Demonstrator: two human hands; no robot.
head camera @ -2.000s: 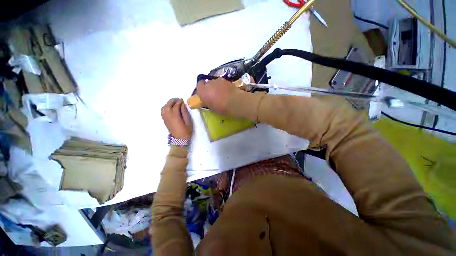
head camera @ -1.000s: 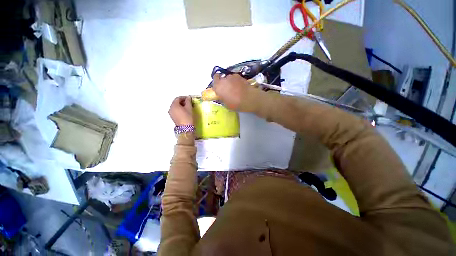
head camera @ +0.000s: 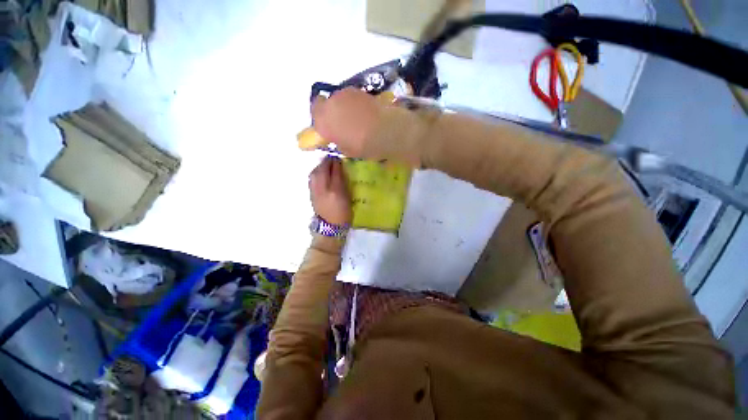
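The yellow pressing template (head camera: 377, 195) lies on the white table cover in front of me, with dark handwriting on it. My right hand (head camera: 353, 121) is closed round the handle of the steam iron (head camera: 379, 79), above the template's far edge. The orange-tan handle end sticks out at the left of my fist. The soleplate is mostly hidden by my hand. My left hand (head camera: 330, 190) rests at the template's left edge, fingertips near its far left corner. Whether its fingers grip fabric there cannot be told. No beige edge shows clearly round the template.
A stack of beige pocket pieces (head camera: 111, 168) lies at left. Another beige piece (head camera: 394, 18) lies at the far edge. Red and orange scissors (head camera: 558, 78) lie far right. The thick black hose (head camera: 607, 37) arches across the upper right. A brown sheet (head camera: 510, 258) is at right.
The view has shifted and turned. Against one second ago, my right hand and the iron have moved left over the template's far edge. My left hand stays at the template's left side.
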